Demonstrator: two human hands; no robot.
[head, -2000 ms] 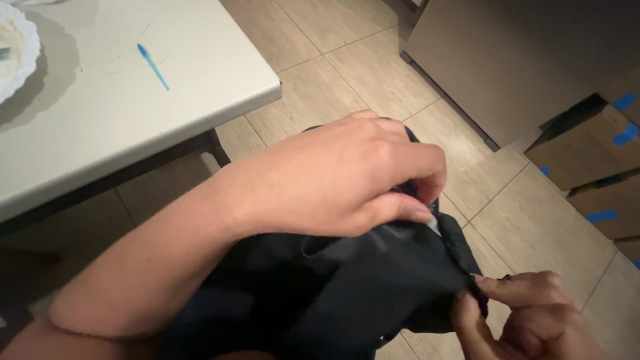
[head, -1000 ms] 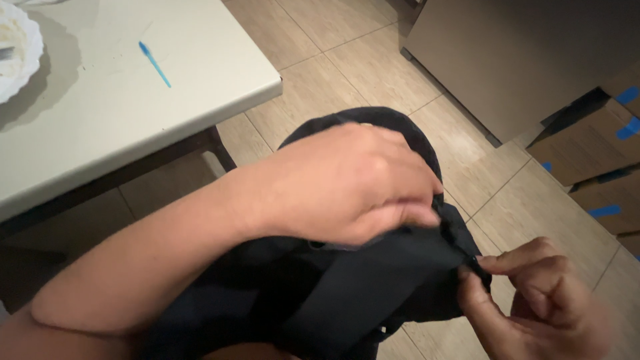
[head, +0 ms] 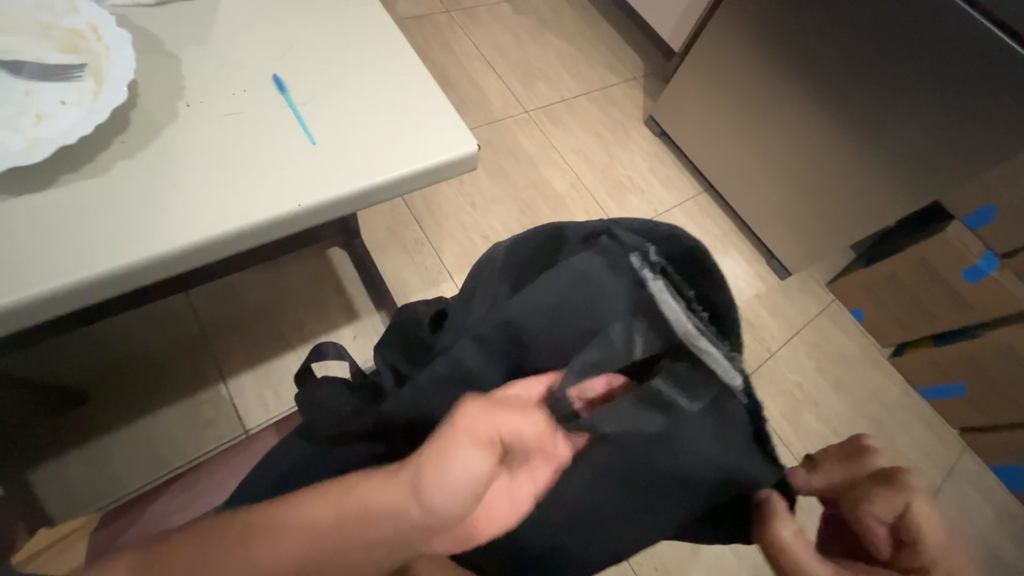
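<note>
A black cloth garment (head: 496, 344) with a frayed, whitish strip (head: 688, 320) along an open edge lies across my lap. My left hand (head: 520, 448) is at the middle of the cloth, its fingers hooked around a narrow black loop or fold; the hand is slightly blurred. At the lower right, my right hand (head: 856, 504) pinches the corner of the same cloth between thumb and fingers. A smaller black loop sticks out at the garment's left side.
A pale table (head: 232, 184) at the upper left carries a light-blue pen-like stick (head: 294, 110) and a soiled white plate (head: 72, 120) with a fork (head: 44, 70). A large brownish cabinet or appliance (head: 824, 120) and cardboard boxes (head: 944, 288) with blue tape stand at the right.
My left hand has moved off the frayed edge, back toward the middle of the cloth, and the whitish strip is now exposed. My right hand still pinches the corner.
</note>
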